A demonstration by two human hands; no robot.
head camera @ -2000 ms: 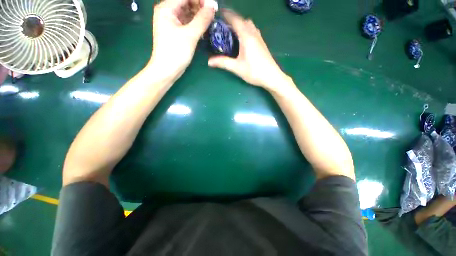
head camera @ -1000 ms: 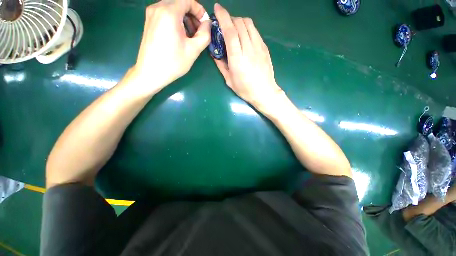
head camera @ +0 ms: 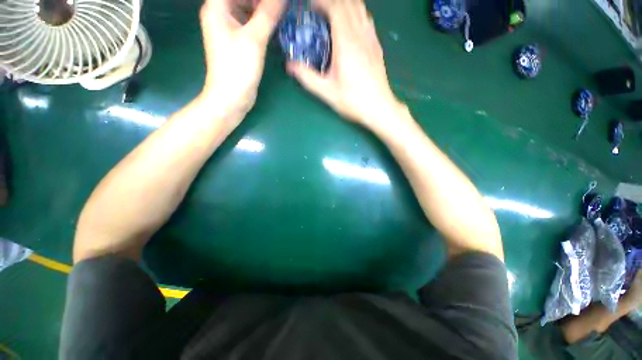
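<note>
A round blue patterned unit (head camera: 305,36) is held at the top middle, blurred by motion. My right hand (head camera: 346,67) grips it from the right side, with the thumb under its lower edge. My left hand (head camera: 238,42) is just left of the unit, its fingers bent and cut off by the top edge. Whether the left fingertips hold a small piece or touch the unit cannot be told.
A white fan (head camera: 60,39) stands upper left. Several blue units, one nearest at the top (head camera: 448,15), lie upper right near black blocks (head camera: 614,81). Clear plastic bags (head camera: 578,271) and another person's arm (head camera: 598,322) are at the right edge. The bench (head camera: 296,211) is glossy green.
The unit has turned from edge-on to show more of its face. The view has shifted, so another blue unit and a black block show at the top right.
</note>
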